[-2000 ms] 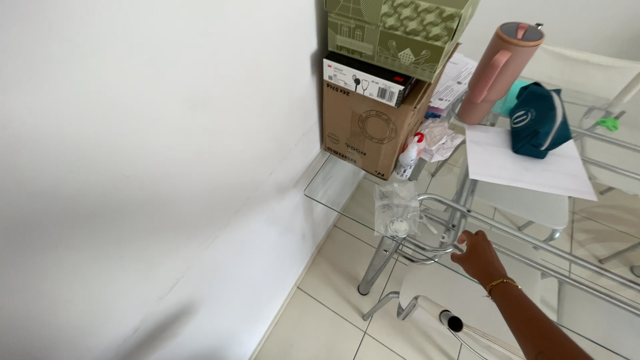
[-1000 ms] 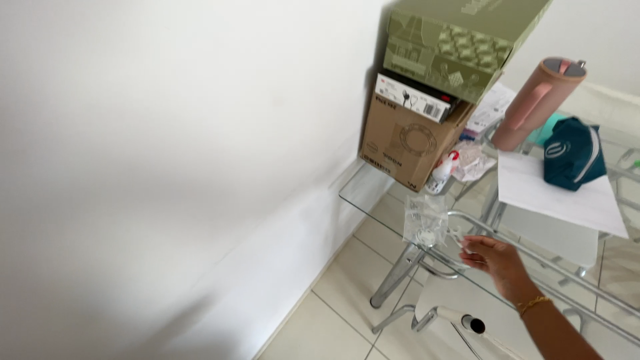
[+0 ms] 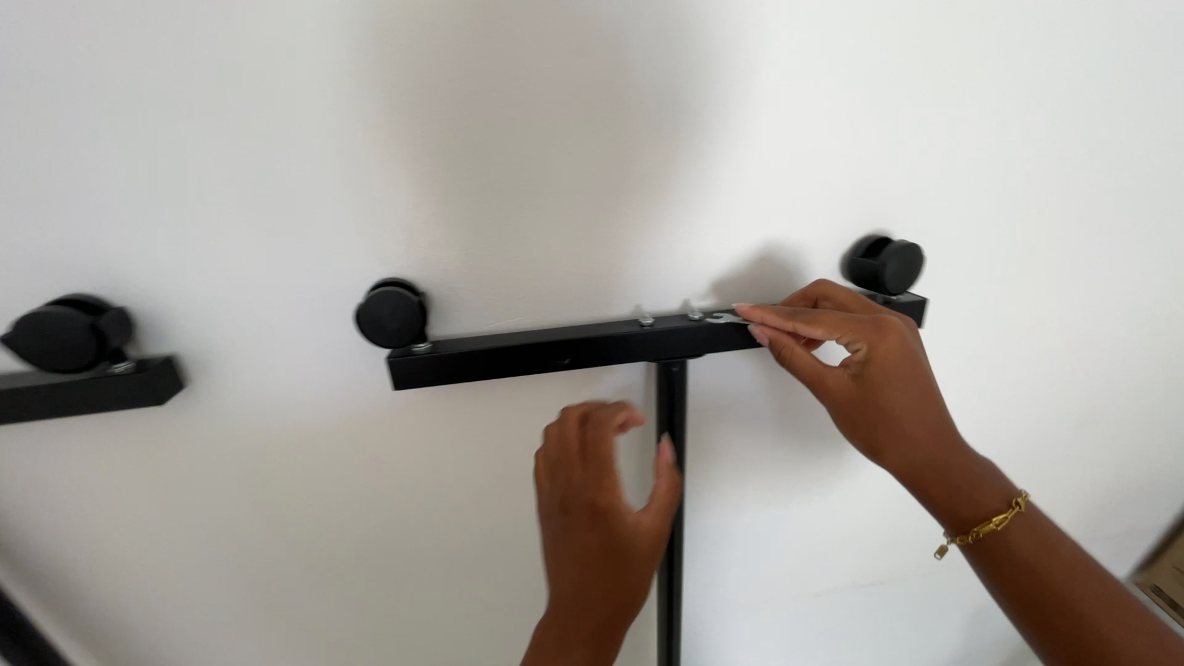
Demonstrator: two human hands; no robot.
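Note:
A black metal crossbar [image 3: 527, 351] with a caster [image 3: 392, 313] at its left end and another caster [image 3: 883, 265] at its right end lies across the middle of the view, against a white wall. A black post [image 3: 672, 518] runs down from it. Two bolts with nuts [image 3: 695, 312] stick up from its top face. My right hand [image 3: 837, 361] pinches a small flat metal wrench [image 3: 724, 318], whose jaw lies just right of the bolts. My left hand [image 3: 601, 509] is raised below the bar, fingers curled and apart from the thumb, partly over the post, holding nothing.
At the left edge is a second black bar [image 3: 88, 393] with its own caster [image 3: 72, 335]. Part of a dark bar [image 3: 23, 629] shows at the lower left corner, and the edge of a cardboard box [image 3: 1162, 575] at the lower right. The wall stands close behind.
The view has swung from the glass table to the black frame. My right hand, earlier over the table's edge, is now at the crossbar with the wrench. My left hand has come into view.

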